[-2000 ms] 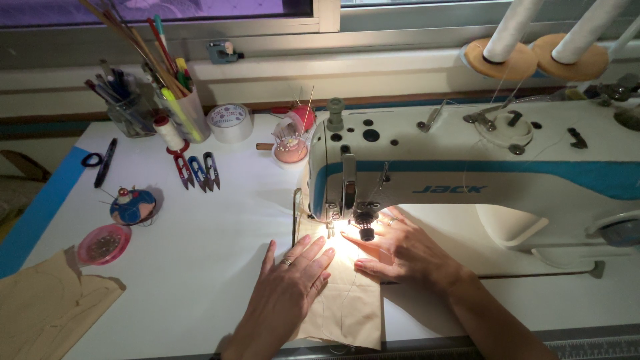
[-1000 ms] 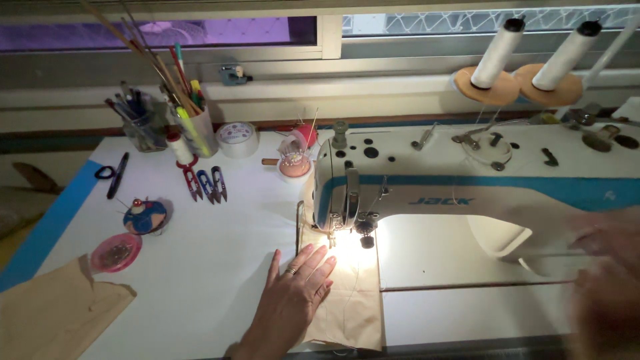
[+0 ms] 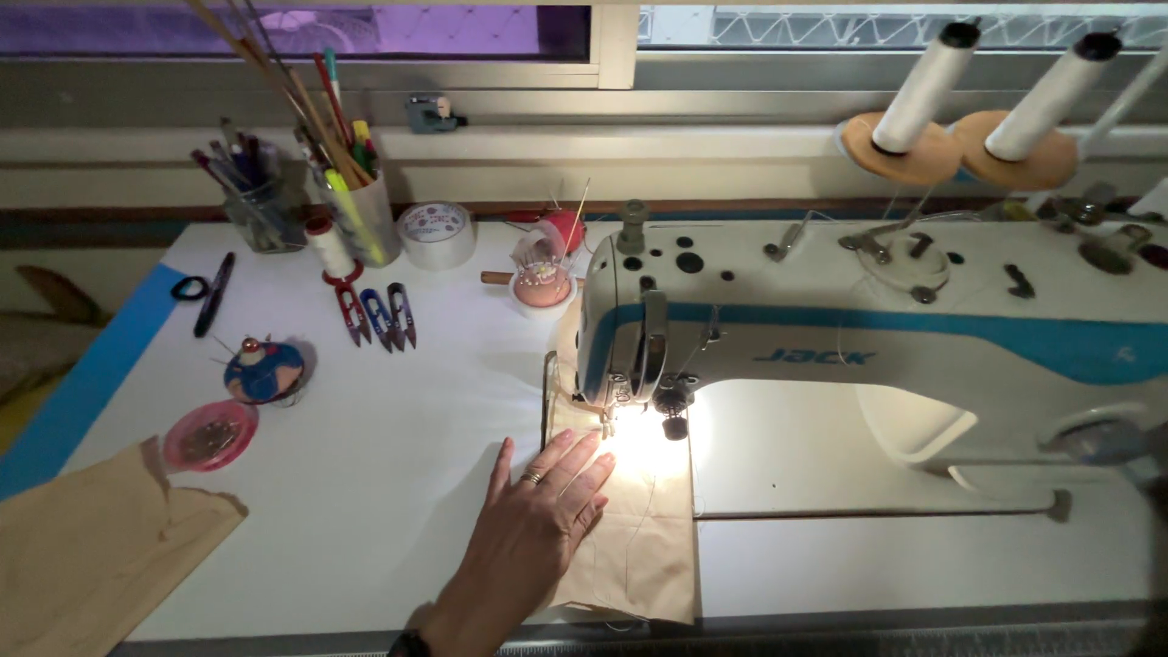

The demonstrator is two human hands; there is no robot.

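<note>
Beige fabric (image 3: 643,557) lies under the needle area of a Jack sewing machine (image 3: 821,356), lit by a bright lamp. My left hand (image 3: 538,520) rests flat on the fabric's left part, fingers spread and fingertips close to the presser foot (image 3: 609,422). It presses on the cloth rather than grasping it. Loose threads trail over the fabric below the needle. My right hand is out of view; only a dark blurred shape shows at the right edge, near the handwheel side of the machine.
On the left are thread snips (image 3: 376,319), a blue pincushion (image 3: 263,370), a pink dish of pins (image 3: 212,436) and more beige fabric (image 3: 82,547). Behind stand pen holders (image 3: 365,219), a tape roll (image 3: 436,235) and a pink pincushion (image 3: 543,283). Thread cones (image 3: 926,87) rise at the back right.
My right hand has left the fabric beside the needle, moved right across the machine bed and gone out of view. My left hand has stayed on the fabric.
</note>
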